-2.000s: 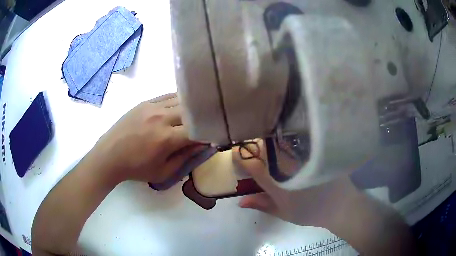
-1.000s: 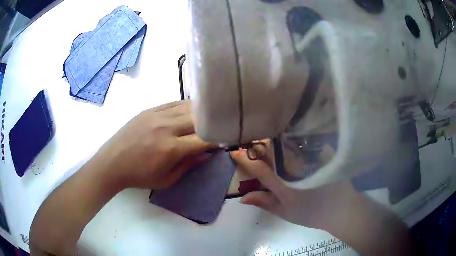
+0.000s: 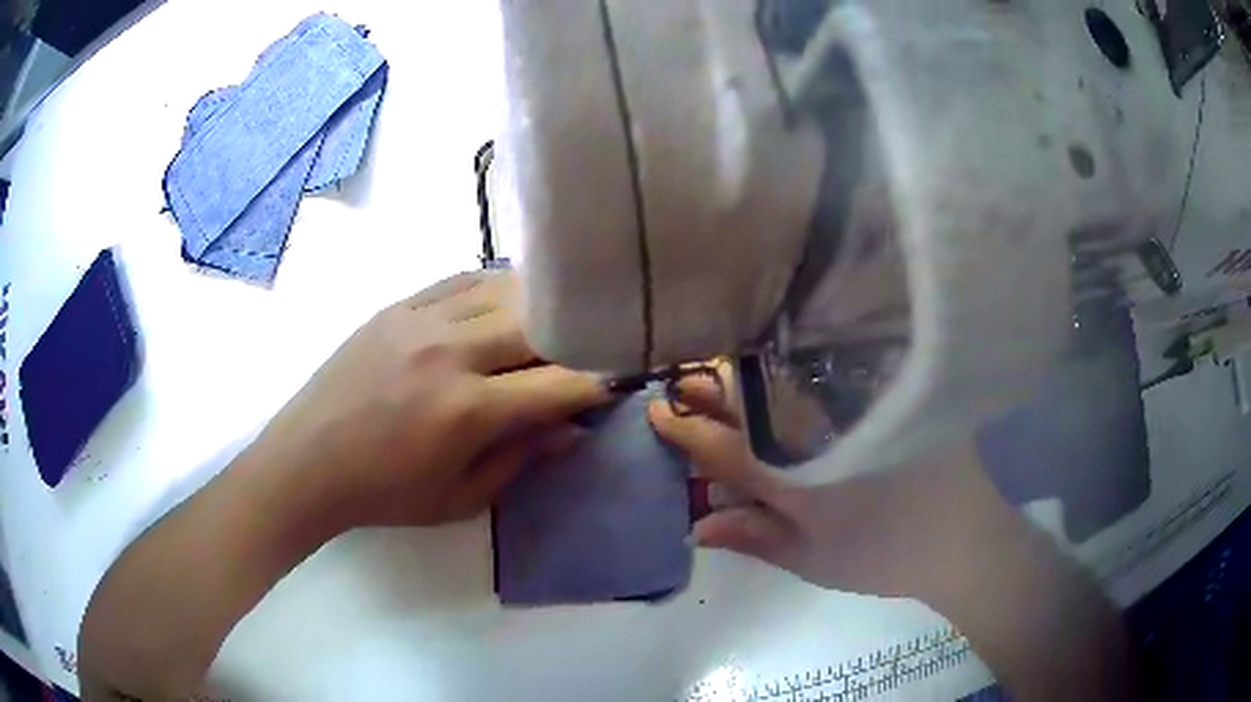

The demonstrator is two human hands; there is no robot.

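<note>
A grey-blue flap piece (image 3: 593,514) lies flat, its near end over the front edge of the machine bed and its far end hidden under the sewing machine head (image 3: 686,178). My left hand (image 3: 439,398) rests on its left side, fingertips by the small dark metal parts under the head. My right hand (image 3: 768,480) has its thumb and finger at the piece's right edge, beside the dark wire loop (image 3: 696,385). The right hand is partly behind the eye guard (image 3: 899,274). The needle cannot be made out.
Sewn flaps (image 3: 281,144) lie in a loose pile at upper left. A dark navy stack (image 3: 82,370) lies at far left. A grey-navy stack (image 3: 1077,439) lies right of the head. A printed ruler (image 3: 851,672) runs along the front edge.
The flap piece has turned, from slanting under the left hand to nearly straight towards me, and now covers the bed's front corner. Both hands stay beside it, with small finger shifts.
</note>
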